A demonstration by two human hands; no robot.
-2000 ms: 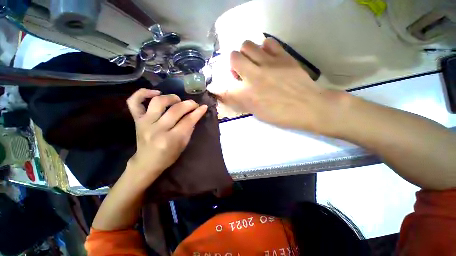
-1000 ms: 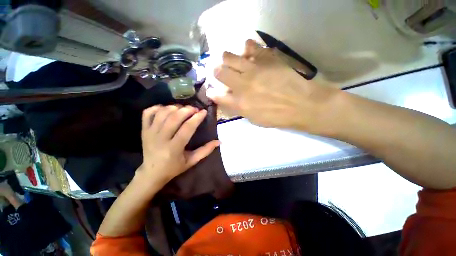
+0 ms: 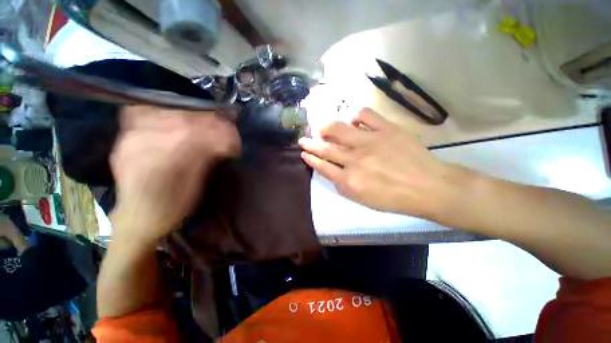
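The dark brown fabric lies below the needle area and hangs over the table's front edge. Black fabric is heaped to the left. My left hand is blurred, over the dark fabric left of the needle, its fingers curled; whether it grips cloth cannot be told. My right hand is right of the presser area, fingertips at the brown fabric's upper right edge, fingers apart. The small pale block sits by the needle, just above my right fingertips. The stitching point itself is hidden.
Black thread snips lie on the machine bed right of the needle. A yellow piece is at the upper right, a black flat object at the right edge. A metal bar crosses the upper left. Another person is at lower left.
My left hand has moved left and up, away from the brown fabric beside the needle. My right hand has moved slightly down and right, uncovering the snips. The camera view has shifted.
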